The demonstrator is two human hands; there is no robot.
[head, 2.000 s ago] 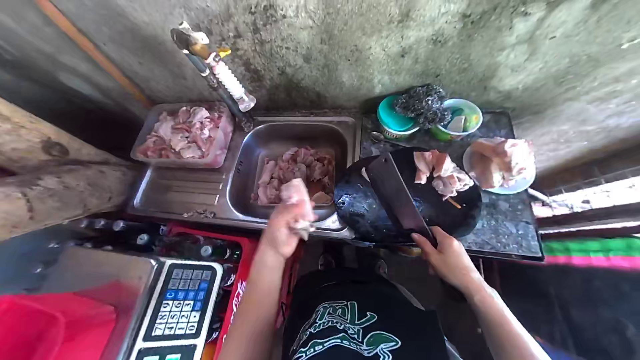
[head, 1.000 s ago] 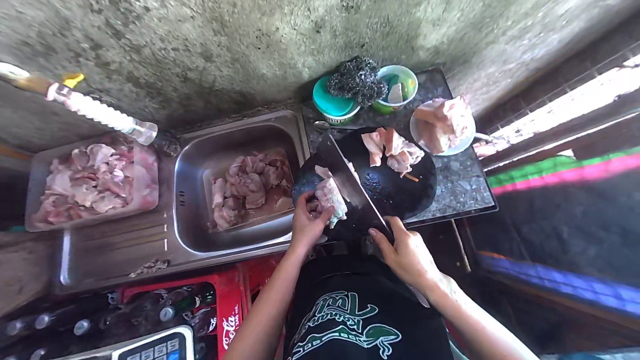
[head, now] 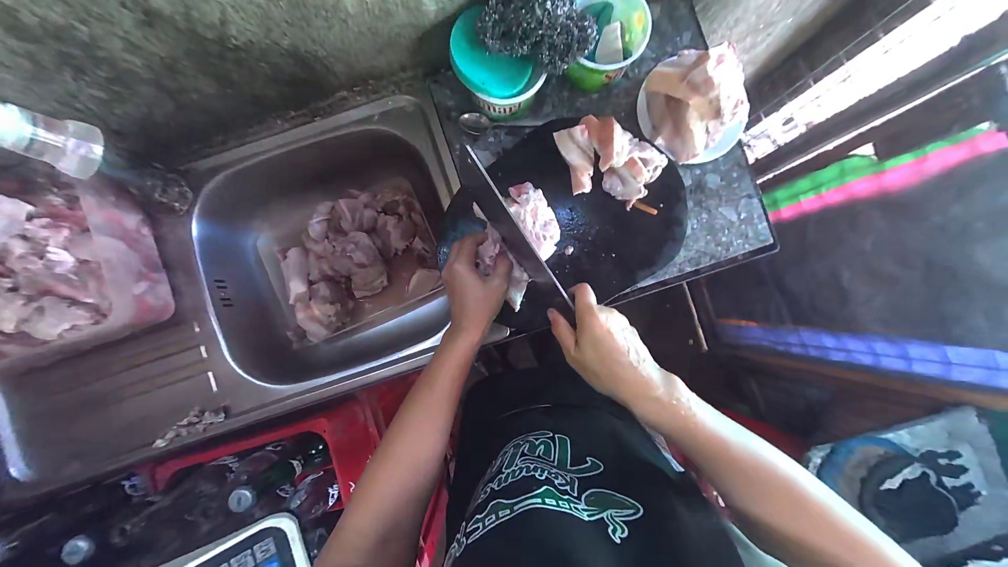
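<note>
My right hand (head: 610,342) grips the handle of a cleaver (head: 512,224), whose long blade slants up and left over a round black cutting board (head: 630,236). Beneath and beside the blade lies raw chicken (head: 535,218). My left hand (head: 476,287) holds a part of this meat (head: 492,250) on the blade's left side. Farther back on the board are more raw pieces with skin (head: 610,153). Whether the blade has passed through the meat cannot be told.
A steel sink (head: 213,260) holds a tray of chicken pieces (head: 346,256). Left of it stands a plastic tub of meat (head: 142,276). Behind the board are a teal-lidded tub (head: 492,67), a scouring pad (head: 535,30), a green bucket (head: 594,75) and a plate of meat (head: 736,142). Red bottle crates (head: 354,441) stand below.
Two seconds ago my left hand held a piece over the sink's front edge; now it is at the board. The cleaver lies across the meat there. The view has shifted.
</note>
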